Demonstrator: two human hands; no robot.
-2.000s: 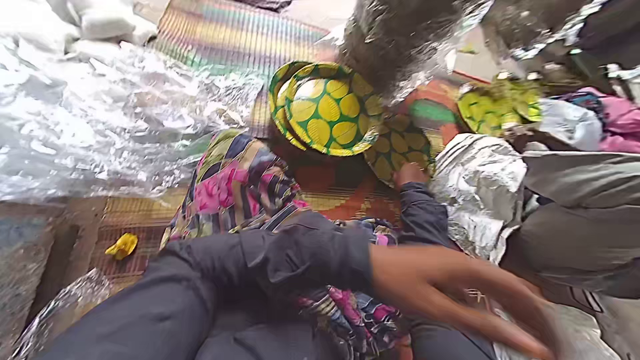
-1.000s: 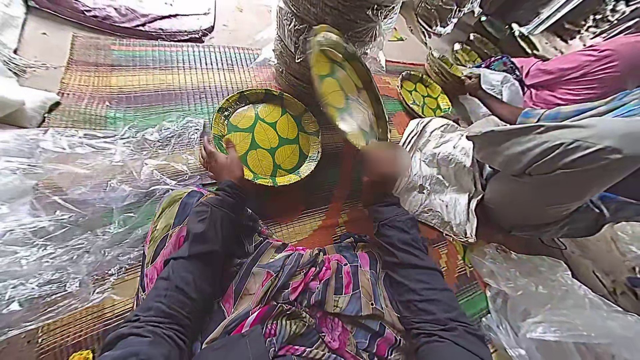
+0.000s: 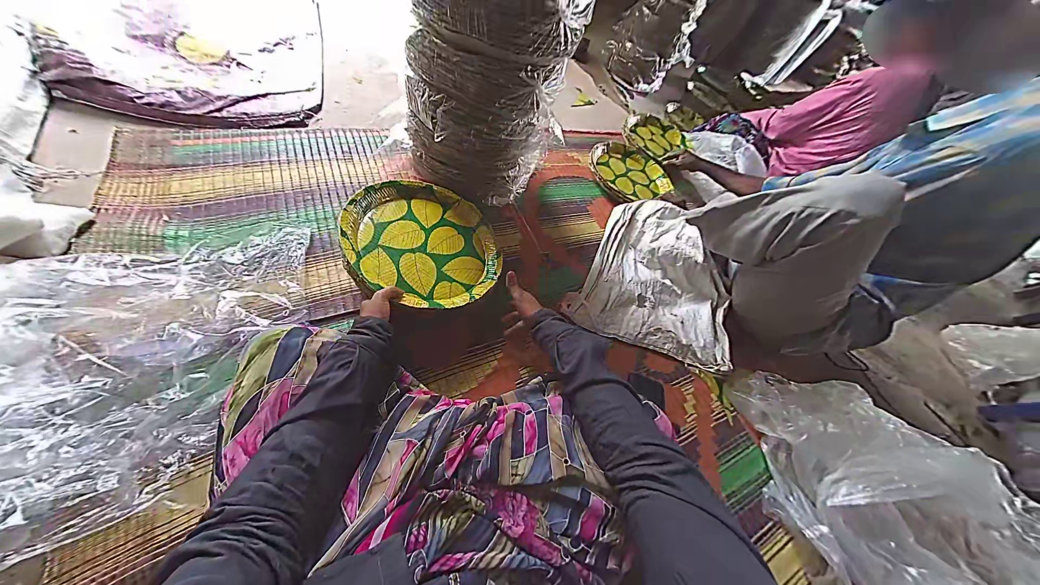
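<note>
A round plate with yellow leaves on green (image 3: 418,244) lies face up in front of me, its rim thick as if several plates were nested. My left hand (image 3: 380,304) grips its near left rim, the thumb on top and the fingers hidden beneath. Just off the near right rim is my right hand (image 3: 520,305), fingers apart, holding nothing that shows. Beyond the plate a tall plastic-wrapped stack (image 3: 487,106) stands on the striped woven mat (image 3: 236,183). Patterned cloth (image 3: 487,479) covers my lap.
Clear plastic sheeting (image 3: 122,382) spreads at left, and more (image 3: 877,479) lies at lower right. A seated person in grey trousers (image 3: 800,244) is close on the right beside a white woven sack (image 3: 662,280). Similar leaf-patterned plates (image 3: 632,172) are near another person's hand. A wrapped bundle (image 3: 179,65) lies upper left.
One second ago my right hand held up a tilted leaf-patterned plate; it is now free, lower and beside the plate on the mat. My left hand has stayed at the plate's left side.
</note>
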